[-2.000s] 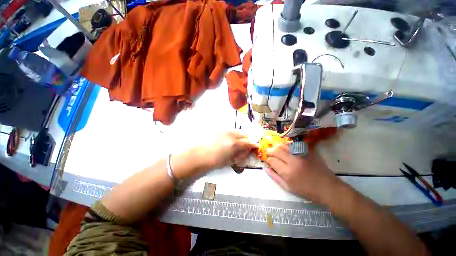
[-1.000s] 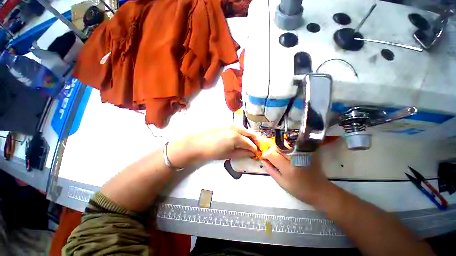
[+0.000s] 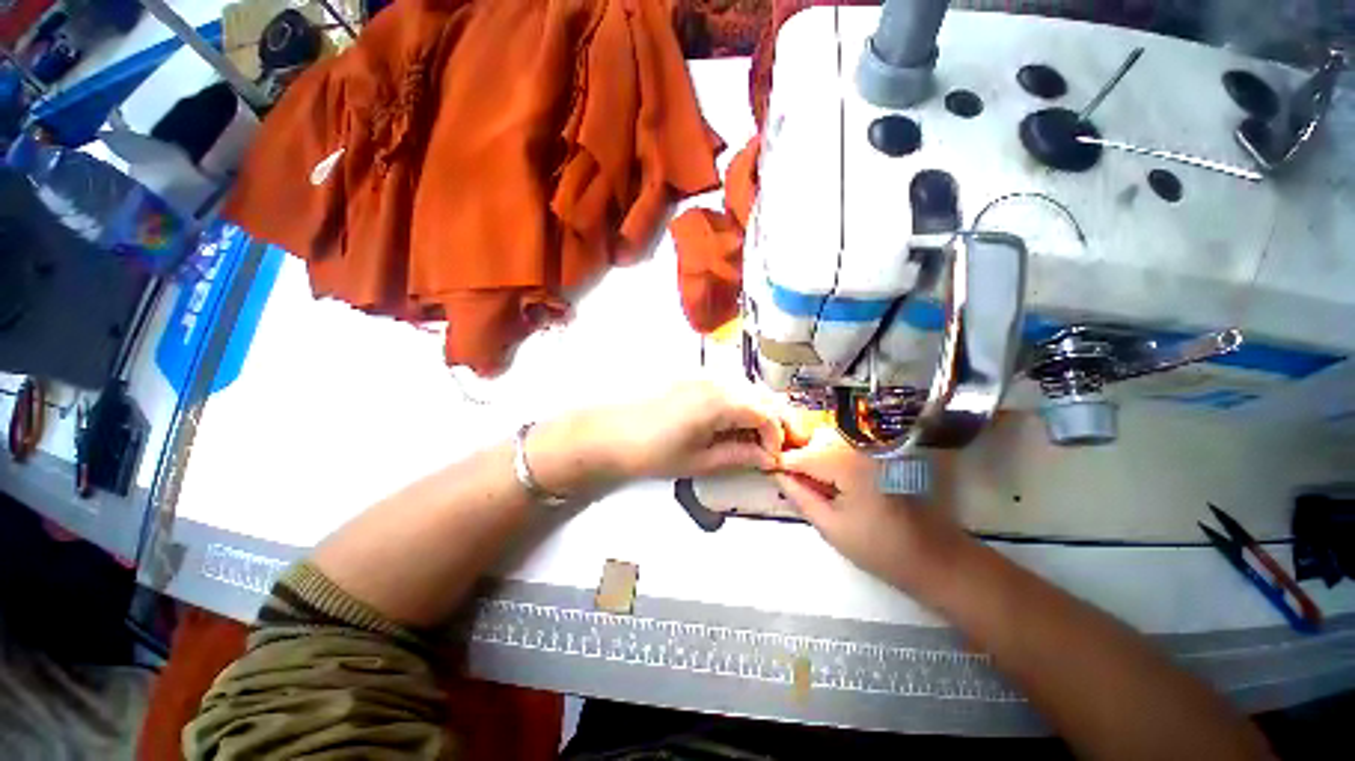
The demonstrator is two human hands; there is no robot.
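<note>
A small piece of rust-orange cloth (image 3: 803,434), glowing yellow-orange in the lamp light, lies under the needle area of the white sewing machine (image 3: 1189,238). My left hand (image 3: 691,434) pinches its near edge from the left, with a bracelet at the wrist. My right hand (image 3: 862,498) pinches the edge from the right, partly behind the grey knob below the metal guard (image 3: 988,335). The fingertips of both hands nearly meet. The presser foot and needle are mostly hidden by the guard and the glare.
A gathered rust-orange garment pile (image 3: 491,164) lies left of the machine head. Snips (image 3: 1263,570) lie at the right. A printed ruler (image 3: 713,654) runs along the front edge, with a tan square (image 3: 617,586) beside it. A water bottle (image 3: 104,201) is at far left.
The view has shifted slightly. The cloth between the hands shows less than two seconds ago, and both hands' fingertips are now pinched closer together at its edge.
</note>
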